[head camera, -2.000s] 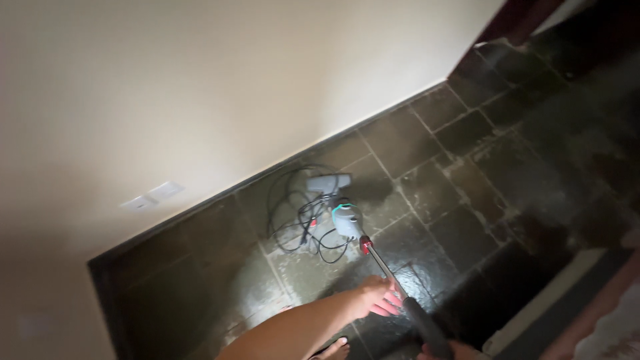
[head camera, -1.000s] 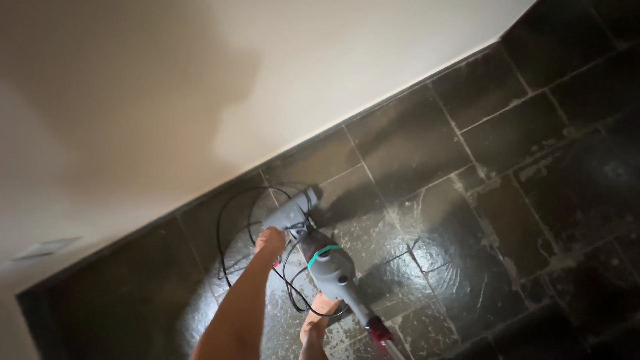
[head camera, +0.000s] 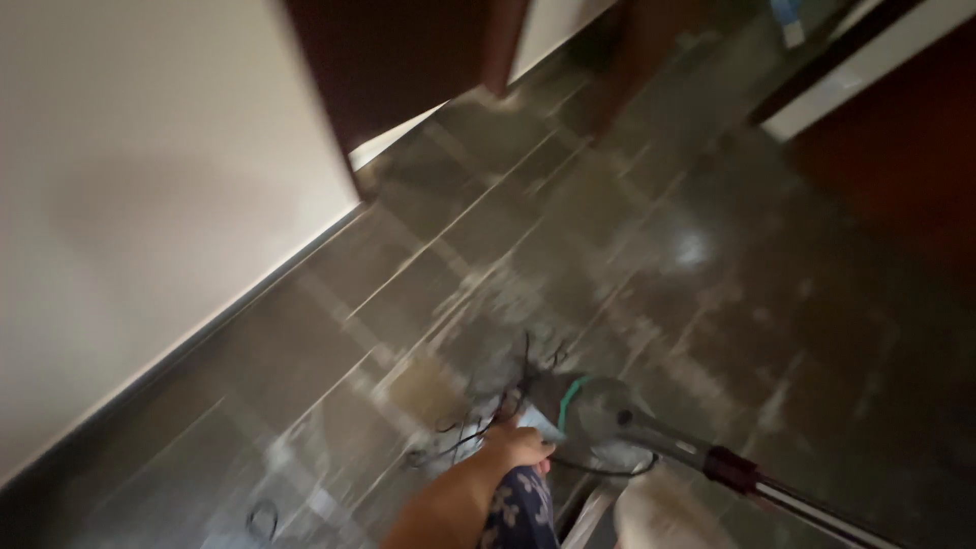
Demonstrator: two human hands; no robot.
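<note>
Near the bottom middle, my left hand (head camera: 518, 446) is closed at the pale grey handle part of a corded stick vacuum cleaner (head camera: 602, 415). The grey motor body, with a teal ring, lies just right of the hand. From it a metal tube (head camera: 808, 507) with a dark red collar runs to the lower right. Loops of black power cord (head camera: 602, 471) pass beside and below the hand; blur hides whether the fingers also hold cord. My right hand cannot be made out; a blurred pale shape under the tube may be an arm or a leg.
A pale wall (head camera: 168, 191) with a dark skirting runs along the left, up to a dark red door (head camera: 404, 69). Dark stone tiles (head camera: 473, 198) cover the floor. Dark red woodwork (head camera: 900, 160) stands at the right; a small blue object (head camera: 784, 11) is at the top.
The view has swung to the doorway. Two seconds ago a hand was on the tube; one second ago both hands were at the vacuum's body. Now the vacuum sits lower in the view.
</note>
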